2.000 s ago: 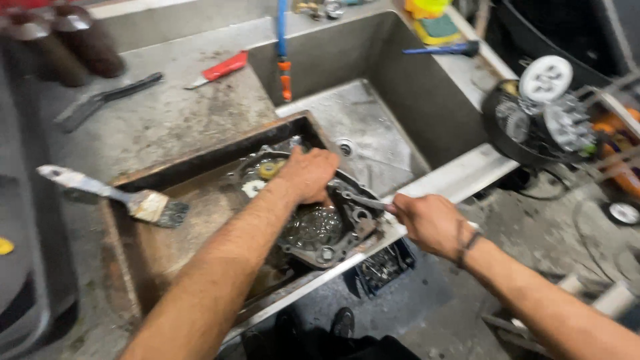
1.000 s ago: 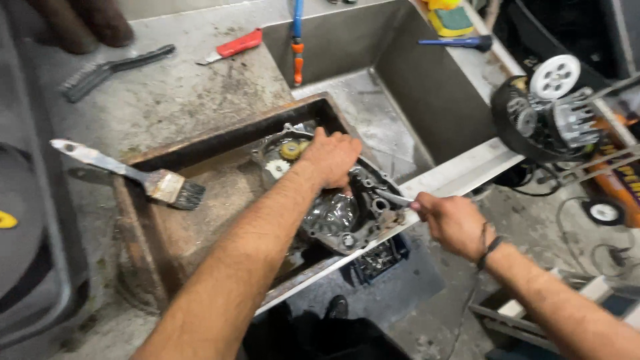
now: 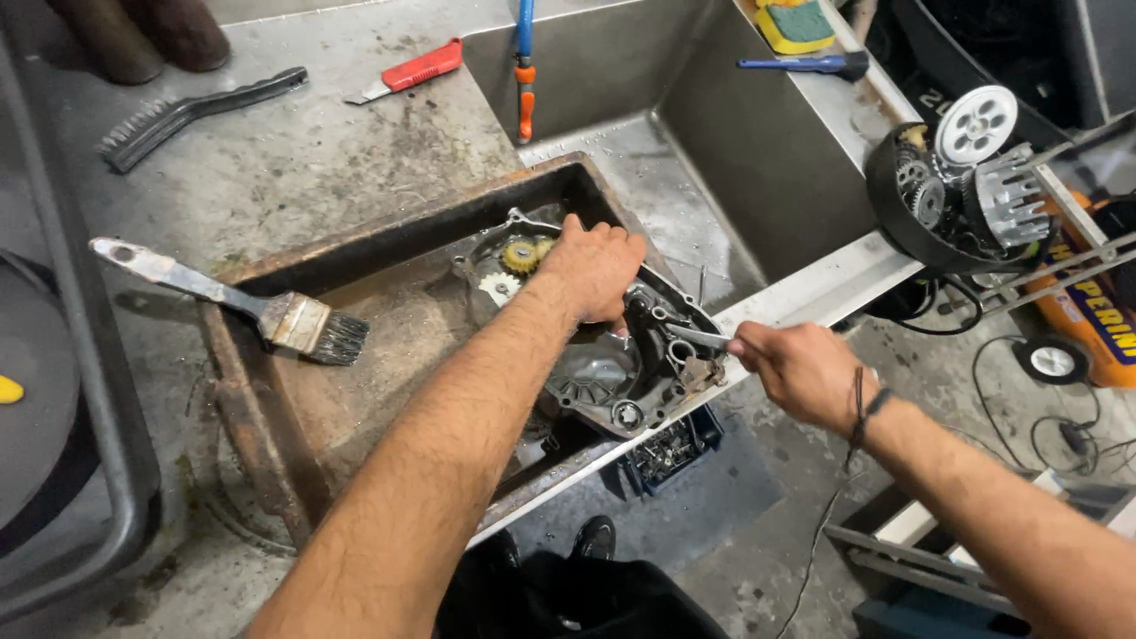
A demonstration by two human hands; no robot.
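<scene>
A metal engine cover (image 3: 603, 377) with a yellow gear (image 3: 521, 256) and a white gear (image 3: 499, 286) leans in a rusty metal tray (image 3: 408, 217), over its right end. My left hand (image 3: 595, 266) grips the cover's middle, its fingertips partly hidden behind the knuckles. In my right hand (image 3: 790, 368) is a thin metal tool (image 3: 697, 335), perhaps a blade or scraper, its tip against the cover's right edge near a round bore. A paintbrush (image 3: 306, 328) lies across the tray's left rim, bristles inward.
A wire brush (image 3: 195, 115) and a red utility knife (image 3: 417, 69) lie on the metal counter. Behind the tray is a steel sink (image 3: 763, 169) with a blue hose (image 3: 525, 53). At right stand a black bowl of gears and parts (image 3: 923, 231) and an orange compressor (image 3: 1096, 311). A fastener box (image 3: 670, 453) sits below.
Both hands stay at the engine cover, the right still holding the thin tool. The view has shifted slightly; no object has plainly been moved.
</scene>
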